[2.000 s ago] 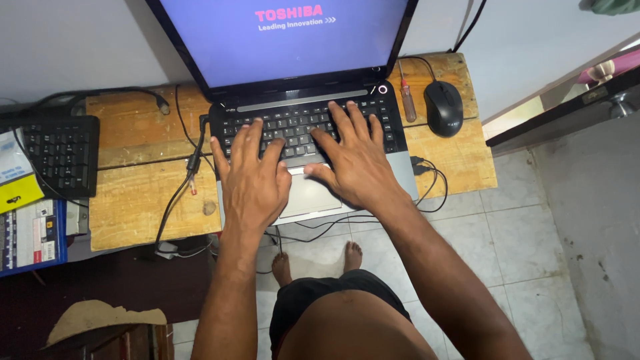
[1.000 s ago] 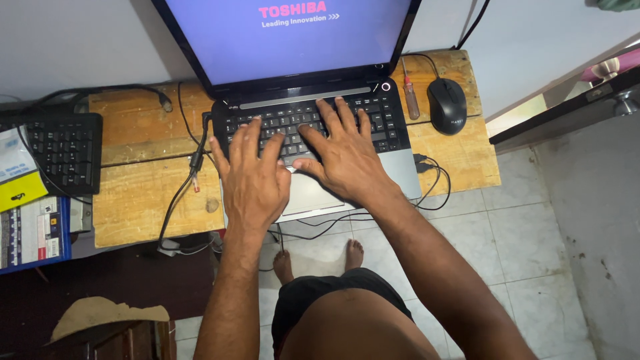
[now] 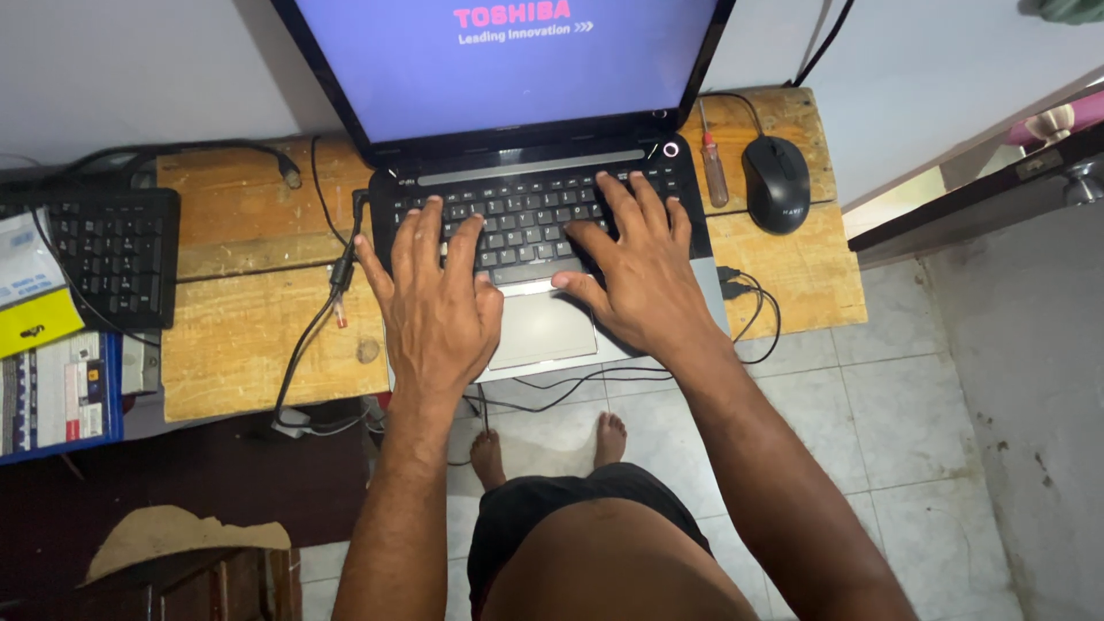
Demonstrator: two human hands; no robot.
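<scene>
A Toshiba laptop point(image 3: 539, 323) stands open on a wooden table, its lit screen point(image 3: 526, 78) showing the maker's logo on blue. My left hand point(image 3: 440, 302) lies over the left part of the keyboard point(image 3: 526, 226), fingers spread, the thumb near the touchpad's point(image 3: 543, 332) upper left. Over the keyboard's right part rests my right hand point(image 3: 642, 267), its fingers apart and its thumb by the touchpad's upper right edge. Neither hand grips anything. A screwdriver point(image 3: 715, 177) and a black computer mouse point(image 3: 776, 185) lie right of the laptop.
On the wooden table point(image 3: 250, 336), a black cable point(image 3: 341, 276) runs along the laptop's left side. A separate black keyboard point(image 3: 129, 259) lies at the far left, partly under packaging point(image 3: 39, 319). USB plugs point(image 3: 733, 283) sit at the laptop's right side, with thin cables hanging past the front edge.
</scene>
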